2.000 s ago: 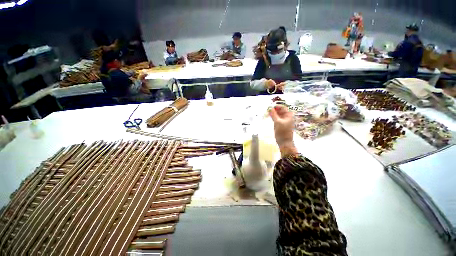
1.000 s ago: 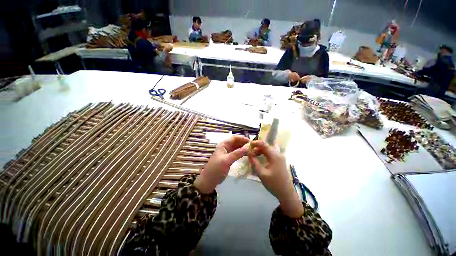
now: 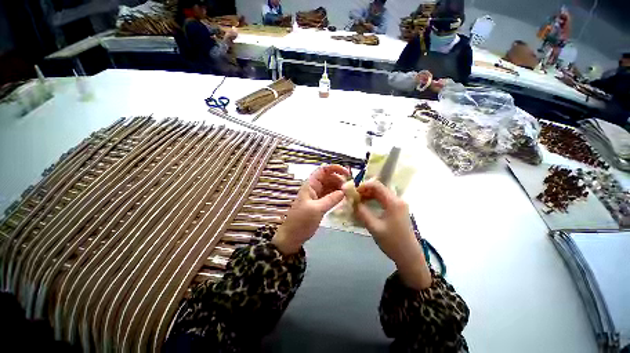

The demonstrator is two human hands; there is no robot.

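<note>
My left hand (image 3: 309,207) and my right hand (image 3: 389,219) are close together above the grey work board (image 3: 325,289). A small cream piece, perhaps tape (image 3: 351,192), is pinched between the fingertips of both hands. Its exact shape is partly hidden by the fingers. The white glue bottle (image 3: 390,164) stands just behind my right hand, its lower part hidden. Teal scissors (image 3: 434,256) lie beside my right wrist, partly covered by it. The crisscross stack of brown leather straps (image 3: 145,227) lies to the left.
Behind lie blue scissors (image 3: 217,103), a tied strap bundle (image 3: 265,96) and a small bottle (image 3: 324,83). Clear plastic bags (image 3: 476,127), small leather pieces (image 3: 563,187) and grey-edged sheets (image 3: 587,289) are at right. A masked person (image 3: 435,58) holds a ring across the table.
My right hand has come back from reaching over the table, and my left hand has come into view beside it. The view has tilted down; both hands keep pinching the small cream piece.
</note>
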